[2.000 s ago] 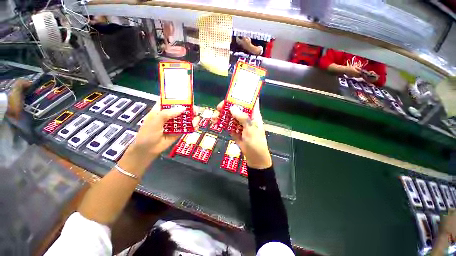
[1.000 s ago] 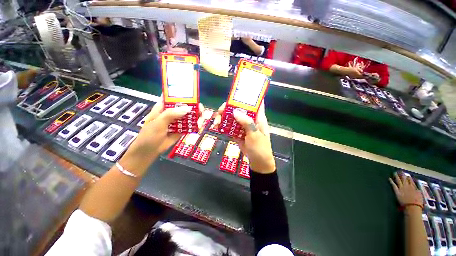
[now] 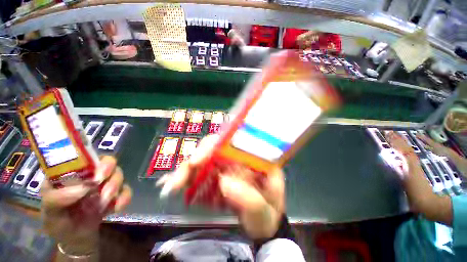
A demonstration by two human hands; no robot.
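Observation:
My left hand (image 3: pixel 84 199) holds a red and yellow keypad phone (image 3: pixel 51 138) upright and tilted at the left; its lit screen shows a blue band. My right hand (image 3: pixel 246 197) holds a second keypad phone (image 3: pixel 279 120), large and blurred near the camera, its screen white with a blue band. Behind my right hand, a clear tray (image 3: pixel 147 166) holds several red keypad phones face up, in two rows. My right hand and its phone hide the tray's right part.
At the left lie phones back side up, one white (image 3: pixel 113 136), and a red-framed phone (image 3: pixel 14 161). At the right a person's hands (image 3: pixel 404 153) are over another phone tray. A pale rail (image 3: pixel 102 111) borders the green belt. A yellow perforated sheet (image 3: pixel 168 36) hangs ahead.
Both phones have moved closer and wider apart, the left one leftward. Their screens changed from blank white to showing blue bands. The view has turned right.

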